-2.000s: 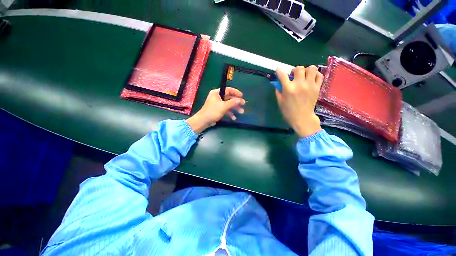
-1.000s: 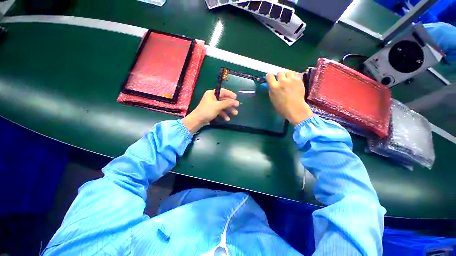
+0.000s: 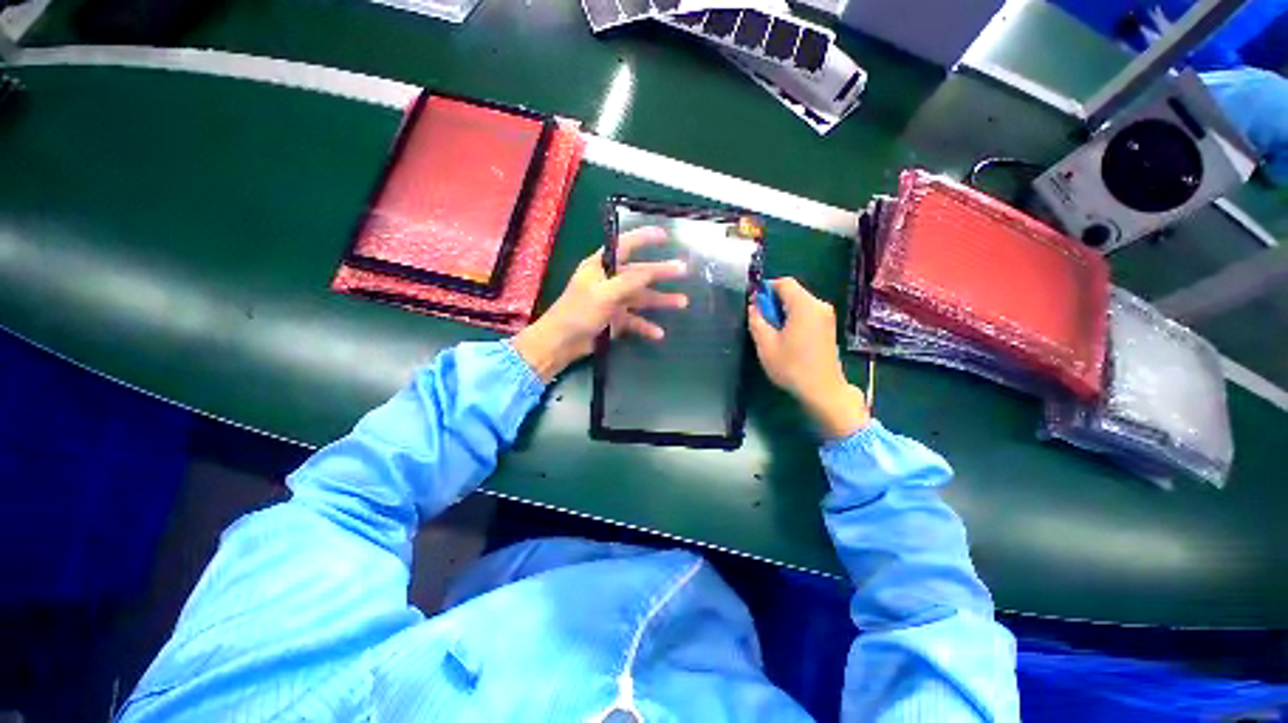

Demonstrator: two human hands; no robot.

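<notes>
A black-bordered touch panel (image 3: pixel 671 389) is upright in view in front of me, its long sides running away from me. A small orange-gold flex tail (image 3: pixel 750 228) shows at its far right corner. My left hand (image 3: pixel 610 304) holds the panel's left edge, fingers spread behind or under the clear glass. My right hand (image 3: pixel 802 339) is at the panel's right edge and holds a small blue hand tool (image 3: pixel 768 302), mostly hidden by the fingers. Whether the panel touches the bench cannot be told.
Another panel (image 3: pixel 455 191) lies on red bubble bags (image 3: pixel 548 233) at left. Red bags (image 3: pixel 996 276) are stacked at right, with clear bubble bags (image 3: pixel 1165 381) beyond. A grey-white box with a round black face (image 3: pixel 1151 165) and strips of black parts (image 3: pixel 770 40) stand or lie farther back.
The panel has turned from lying wide to lying lengthwise, and its flex tail has moved from the far left corner to the far right. My right hand has moved down along its right edge.
</notes>
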